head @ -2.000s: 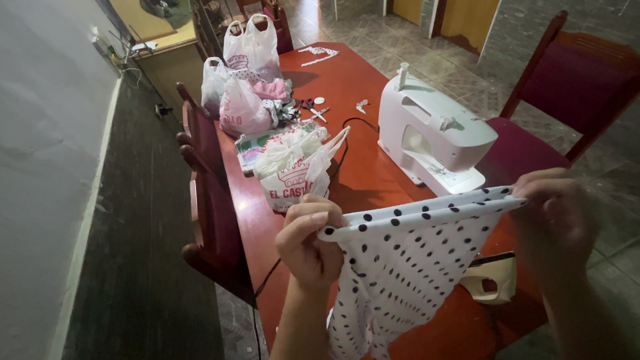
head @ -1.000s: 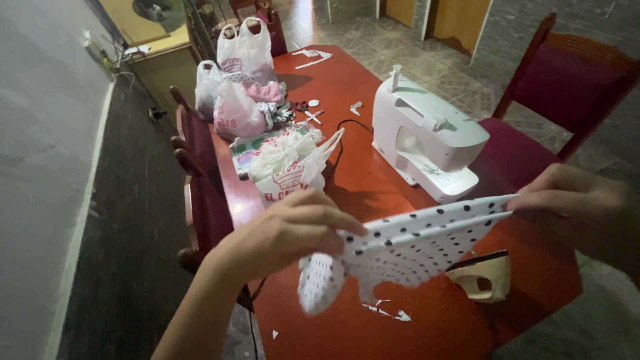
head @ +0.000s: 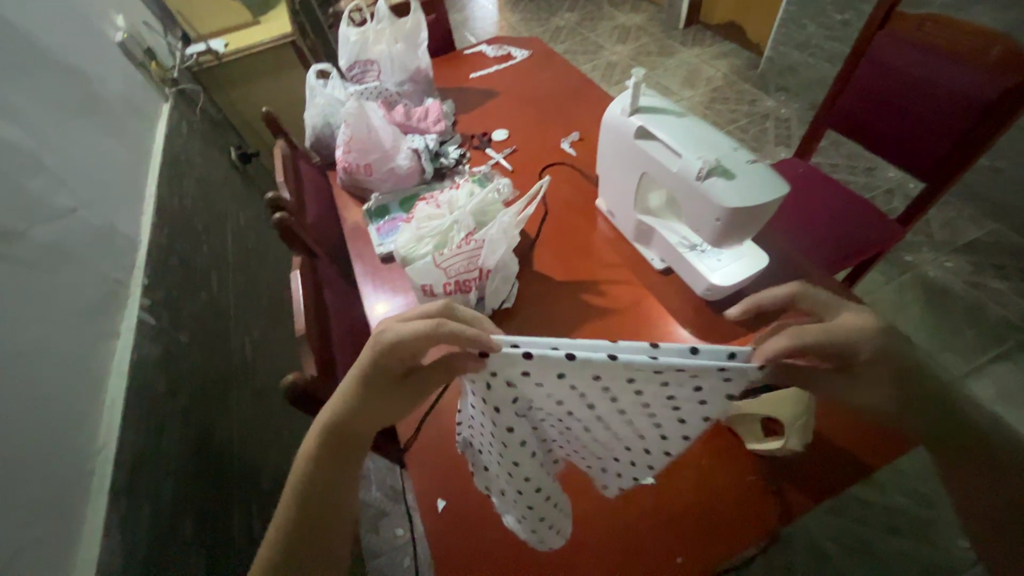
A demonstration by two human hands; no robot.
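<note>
A white fabric piece with black polka dots [head: 592,408] hangs over the near part of the red table. My left hand [head: 424,352] pinches its top left corner between thumb and fingers. At the top right corner, my right hand [head: 832,344] grips the same cloth, so the folded upper edge is stretched nearly level between both hands. The lower part hangs loose in uneven lobes. Beyond my right hand stands a white sewing machine [head: 688,184]. A cream-coloured object with a hole, perhaps an iron [head: 772,420], lies below my right hand, partly covered by it and the cloth.
Plastic bags [head: 460,248] with contents stand along the left side of the red table [head: 560,308]. Scissors [head: 500,158] and fabric scraps [head: 498,54] lie farther back. A black cable runs near the machine. Chairs [head: 920,104] flank both sides.
The cloth, bunched and slanted one second ago, now hangs spread with its top edge nearly level. My left hand has turned and grips the corner. Both hands keep hold of the cloth.
</note>
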